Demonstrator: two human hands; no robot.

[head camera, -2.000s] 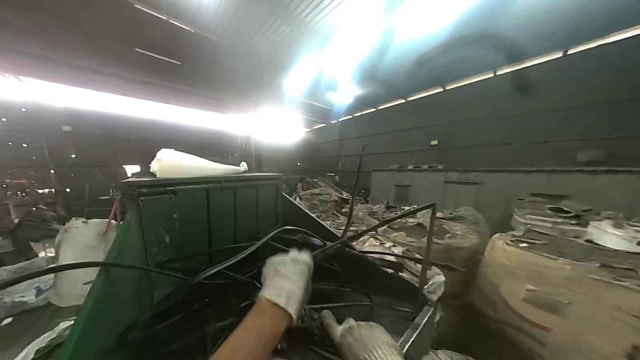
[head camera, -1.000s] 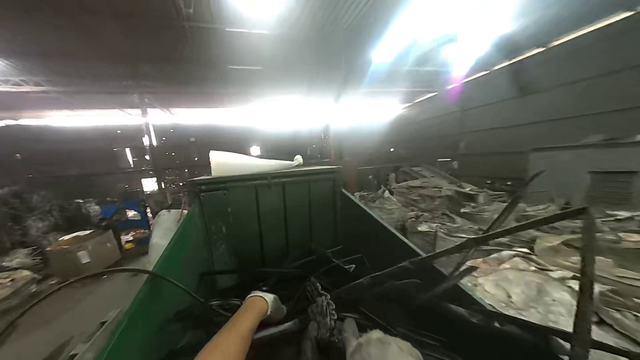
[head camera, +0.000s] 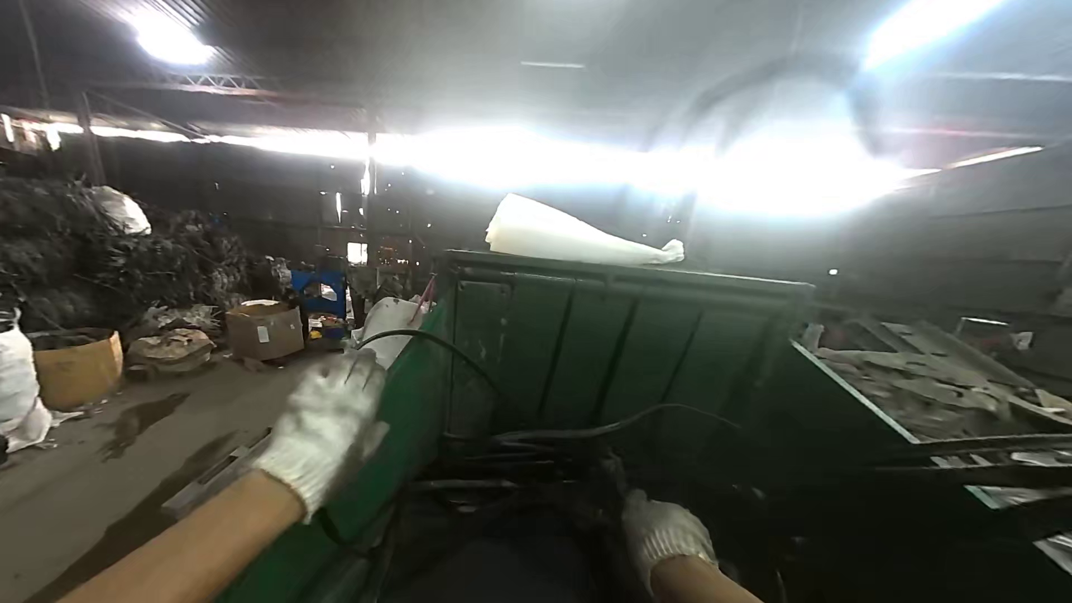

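Observation:
My left hand (head camera: 328,423), in a white knit glove, is raised at the left wall of a green metal bin (head camera: 586,335). A black cable (head camera: 444,342) arches from beside its fingertips into the bin; whether the hand grips it cannot be told. Lower down, inside the bin, my right hand (head camera: 666,529), gloved the same way, reaches into dark scrap, its fingers partly hidden in shadow. Another cable (head camera: 603,429) curves over the scrap between the hands and the back wall.
A white wrapped bundle (head camera: 578,234) lies on the bin's back rim. Dark metal strips (head camera: 988,448) cross its right side, with flat scrap (head camera: 921,381) beyond. To the left, a cardboard box (head camera: 265,329), a blue crate (head camera: 320,289) and a white sack (head camera: 18,381) stand on the floor.
My left hand has risen out of the bin's scrap to its left wall. My right hand remains low in the bin. The view has turned left.

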